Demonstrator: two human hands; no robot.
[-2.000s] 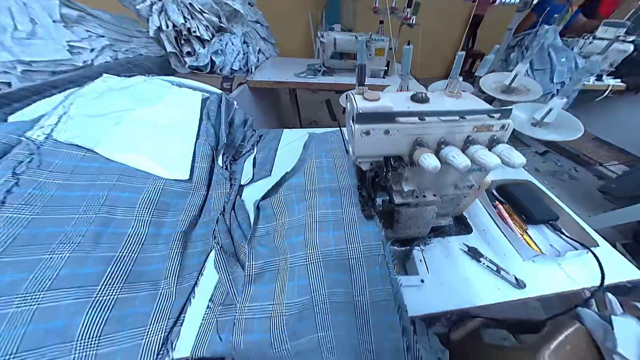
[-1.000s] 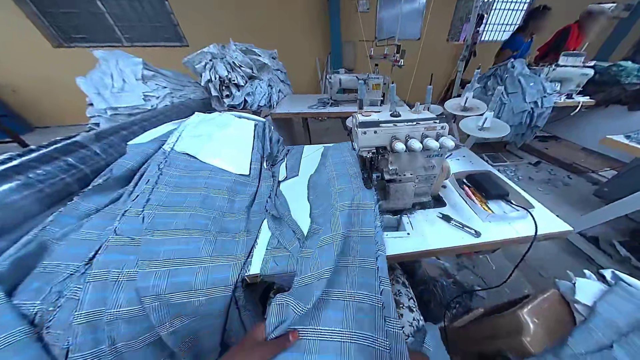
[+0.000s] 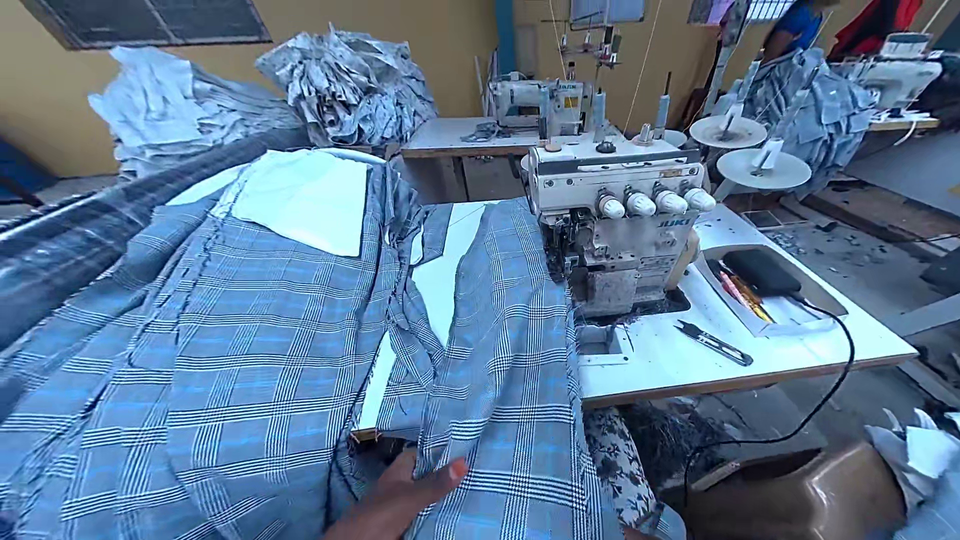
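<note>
Blue-grey plaid fabric pieces (image 3: 517, 360) lie across the white table and hang over its front edge. At the bottom centre, my left hand (image 3: 405, 495) pinches the edge of one piece, thumb on top and the other fingers hidden. Only a sliver of my right hand (image 3: 637, 533) shows at the bottom edge, beside the fabric; its grip is hidden. The overlock sewing machine (image 3: 619, 217) stands right of the fabric, whose edge runs beside its needle area. A white cloth piece (image 3: 307, 199) lies on the plaid fabric at left.
Thread snips (image 3: 714, 344) and an open tray (image 3: 814, 296) with pens and a black case are on the table at right. A black cable hangs over the front edge. Fabric heaps (image 3: 352, 86) stand behind. A brown container (image 3: 810, 495) sits low at right; another person is at the back right.
My left hand, not visible two seconds ago, came into view one second ago and remains at the fabric's front edge. The view has shifted.
</note>
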